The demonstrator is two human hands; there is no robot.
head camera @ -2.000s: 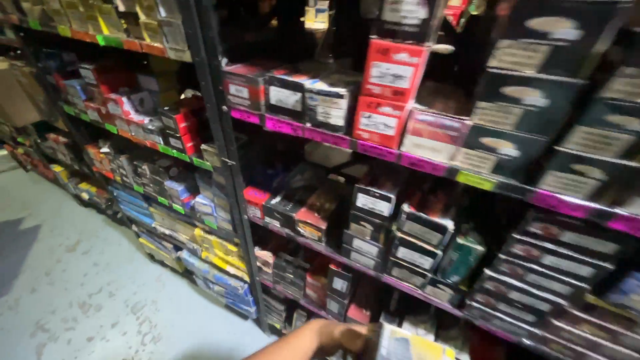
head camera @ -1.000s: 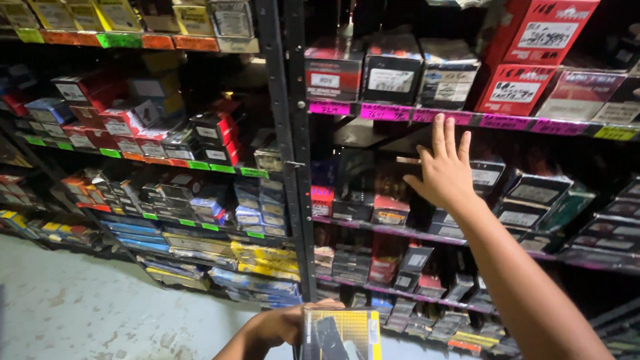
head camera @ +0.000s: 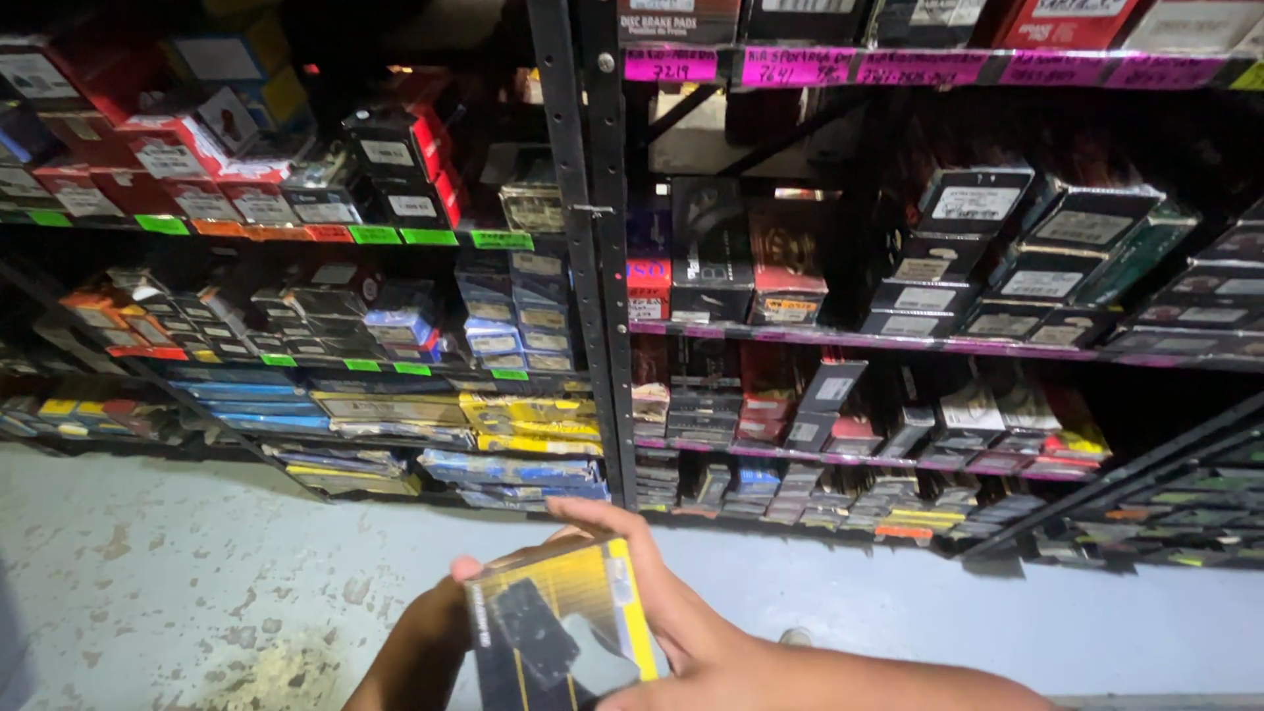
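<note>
Both my hands hold a yellow and black cardboard box (head camera: 563,632) at the bottom centre; it bears a picture of dark brake pads. My left hand (head camera: 449,617) grips its left side, a fingertip showing at the upper left corner. My right hand (head camera: 671,602) lies along its right side, with fingers over the far edge and the thumb at the near edge. Part of each hand is hidden behind the box. Beyond them stand shelves of brake pad boxes, among them an upright black box (head camera: 711,252) beside a red and black box (head camera: 787,262).
A black metal shelf post (head camera: 592,247) divides two racks. Pink labels (head camera: 800,67) run along the right rack's edge, green labels (head camera: 375,235) along the left one's. Stacked blue and yellow boxes (head camera: 533,420) fill the lower left shelves. Below is a worn pale floor (head camera: 178,573).
My right hand has come down from the upper shelf edge on the right to the yellow and black box, which my left hand held before. The view has tilted downward.
</note>
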